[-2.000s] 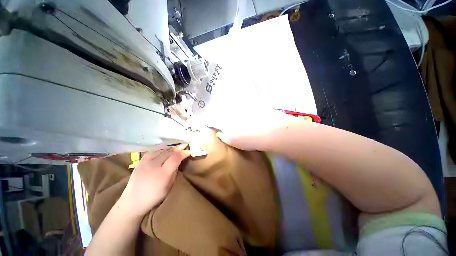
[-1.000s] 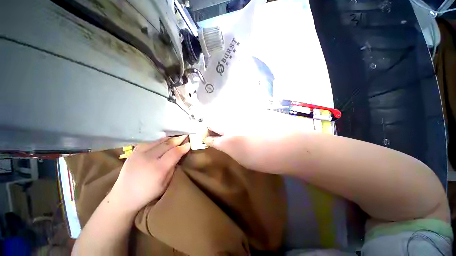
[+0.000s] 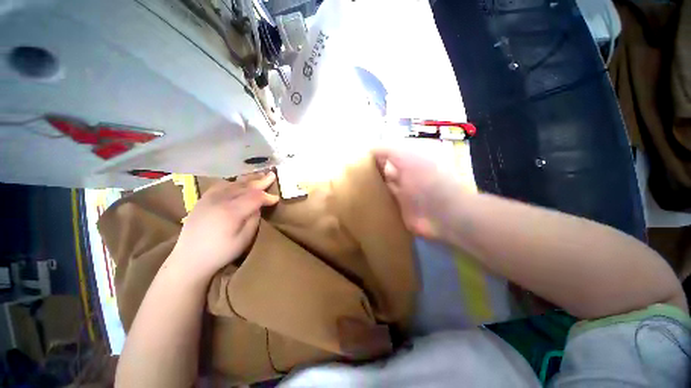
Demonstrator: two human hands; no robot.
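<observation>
The brown bag body (image 3: 303, 284) lies bunched over my lap and up onto the bright template (image 3: 348, 129) beside the sewing machine head. My left hand (image 3: 231, 216) presses the bag's top edge under the machine head, fingertips next to a small pale block (image 3: 292, 184). My right hand (image 3: 413, 186) grips the bag's edge to the right of that block, with the fabric raised in a fold. The light washes out the detail around the block. A slim red-and-black tool (image 3: 439, 127) lies on the template beyond my right hand.
The white sewing machine head (image 3: 98, 91) with a red logo fills the upper left. A dark padded surface (image 3: 530, 114) lies right of the template. A brown bag pile (image 3: 659, 91) is at the far right. Green plastic (image 3: 545, 341) shows by my lap.
My right hand has moved right, away from the pale block, drawing the bag's edge with it. My left hand stays at the top edge. The view has shifted, showing the machine's red logo.
</observation>
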